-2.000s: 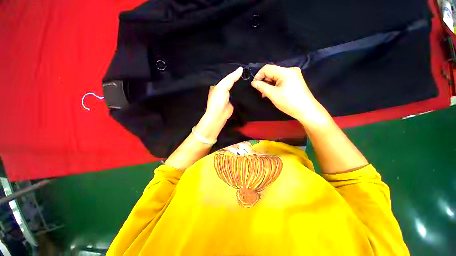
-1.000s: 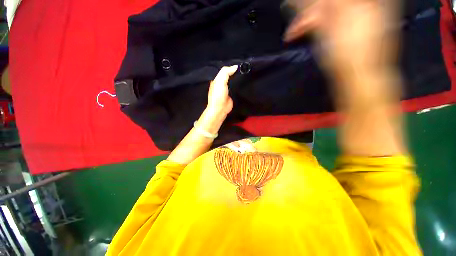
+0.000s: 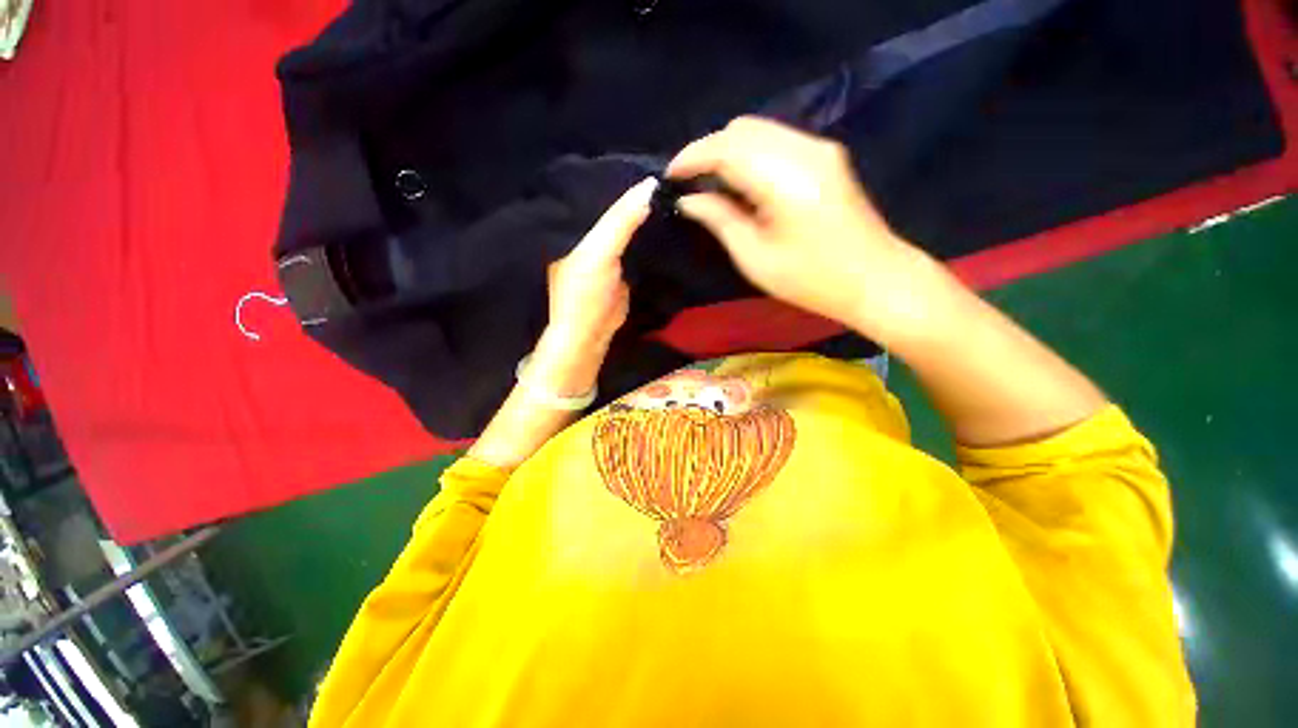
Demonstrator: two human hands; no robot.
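A dark coat (image 3: 498,100) lies across the red-covered table. My left hand (image 3: 591,292) pinches the coat's front edge, its thumb beside a dark button (image 3: 663,198). My right hand (image 3: 783,213) is at the same button, with thumb and forefinger close around its right side. No needle or thread can be made out. Another round button (image 3: 412,184) shows on the coat to the left. A bluish lining strip (image 3: 940,54) runs along the opening to the right.
A dark hanger piece (image 3: 315,285) with a pale hook (image 3: 259,314) sticks out of the collar at left. Red cloth (image 3: 128,256) covers the table. Green floor (image 3: 1238,341) shows at right, and metal bars (image 3: 128,583) stand at lower left.
My right hand, raised and blurred a second ago over the coat's right part, is back at the button beside my left hand. The view has shifted, so the coat sits farther left.
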